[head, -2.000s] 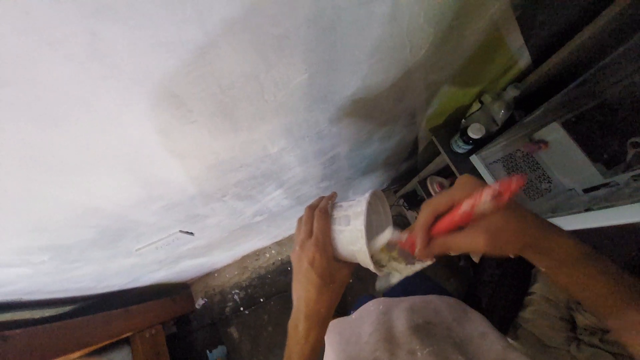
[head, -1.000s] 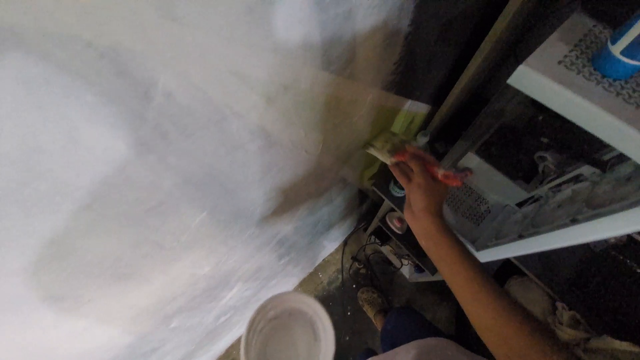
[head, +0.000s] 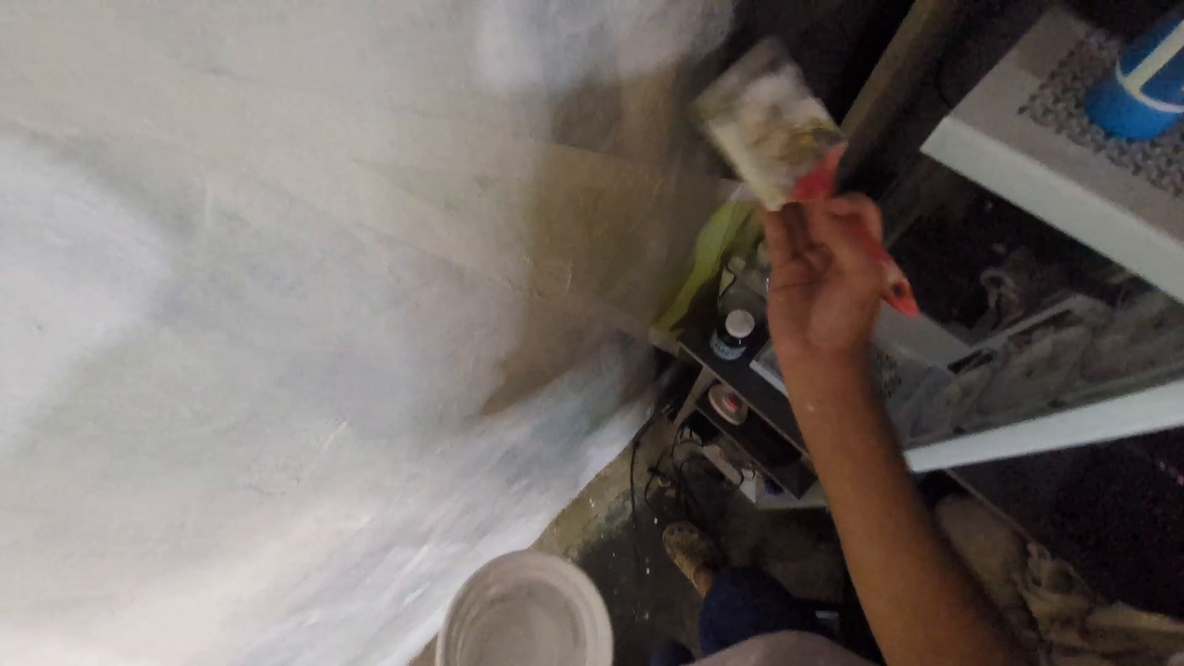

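Note:
My right hand (head: 823, 277) grips a wide paintbrush (head: 772, 129) by its red handle, bristles up and to the left, close to the painted wall (head: 324, 305). Pale paint covers the bristles, which look blurred. A white plastic tub (head: 527, 615) shows at the bottom edge, its open mouth facing me, with whitish smears inside. My left hand is outside the view. Patches of white and greyish tan cover the wall.
Right of the wall stands a dark shelf (head: 754, 384) with a white-capped bottle (head: 733, 335) on it. Cables (head: 675, 472) trail onto the floor near my foot (head: 689, 548). A white-edged shelf (head: 1045, 421) and a blue container (head: 1142, 88) are at the right.
Two seconds ago the brush was at the tub's mouth and my left hand held the tub. The brush is now away from it, up by the wall. My left hand has left the view, which has shifted.

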